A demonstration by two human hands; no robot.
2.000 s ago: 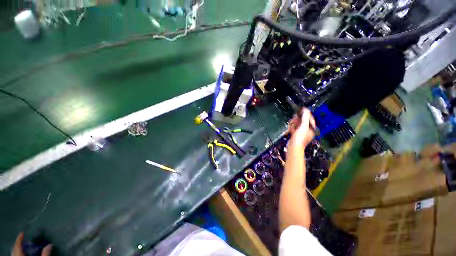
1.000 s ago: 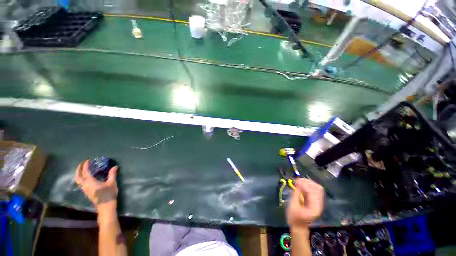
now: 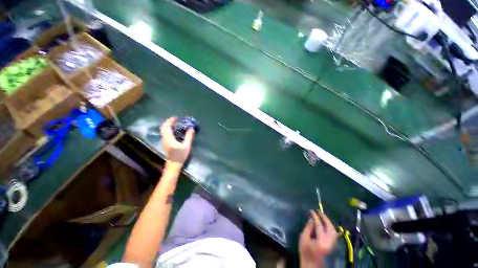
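My left hand (image 3: 175, 144) is left of centre, with fingers and thumb around a dark, round, can-like unit (image 3: 186, 127) at the bench surface. The palm side of the hand is hidden. My right hand (image 3: 318, 238) is at the lower right, blurred, with its fingers partly curled. Its fingertips are at the yellowish end of a slim white stick (image 3: 318, 198); I cannot tell if they grip it. Yellow-black pliers (image 3: 347, 243) lie just right of that hand.
Blue-white bench box (image 3: 398, 222) and black arm (image 3: 435, 225) at lower right. Small yellow-headed tool (image 3: 357, 203) beside the box. Loose wire tangle (image 3: 310, 156) near the white bench strip (image 3: 225, 91). Cartons of parts (image 3: 118, 97) at left. White tub (image 3: 315, 40) beyond the strip.
The view has swung left and tilted, bringing the cartons in. My right hand has moved from over the pliers to the stick's end. My left hand still holds the dark unit.
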